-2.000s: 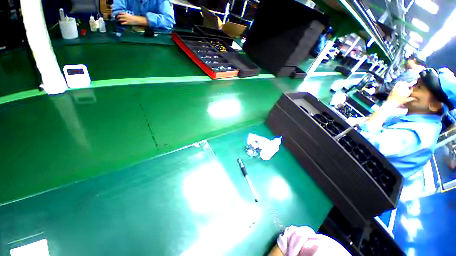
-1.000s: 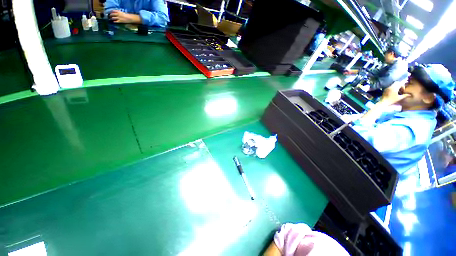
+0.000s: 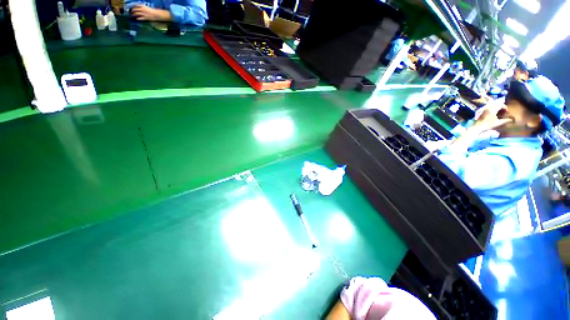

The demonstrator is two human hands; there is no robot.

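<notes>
A pen (image 3: 303, 220) with a dark grip and pale barrel lies on the green bench top. A crumpled white cloth (image 3: 330, 179) lies above it, with a small clear jar or glass part (image 3: 309, 181) touching its left side. At the bottom edge a pink sleeve and a bit of bare wrist show, likely my right arm; the hand itself is cut off by the frame. My left hand is not in view. A clear sheet (image 3: 144, 250) covers the bench at the lower left.
Stacked black trays (image 3: 406, 181) of round black parts stand at right, with more below. A red-edged tray (image 3: 250, 59) and large black boxes (image 3: 347, 40) are at the far side. A white timer (image 3: 79, 89) stands by the white post (image 3: 39, 59). Workers in blue sit at right and far left.
The view has shifted slightly, so the bench things sit a little further left and up. The dark line of marks on the green strip has moved left. The cloth and pen lie as before.
</notes>
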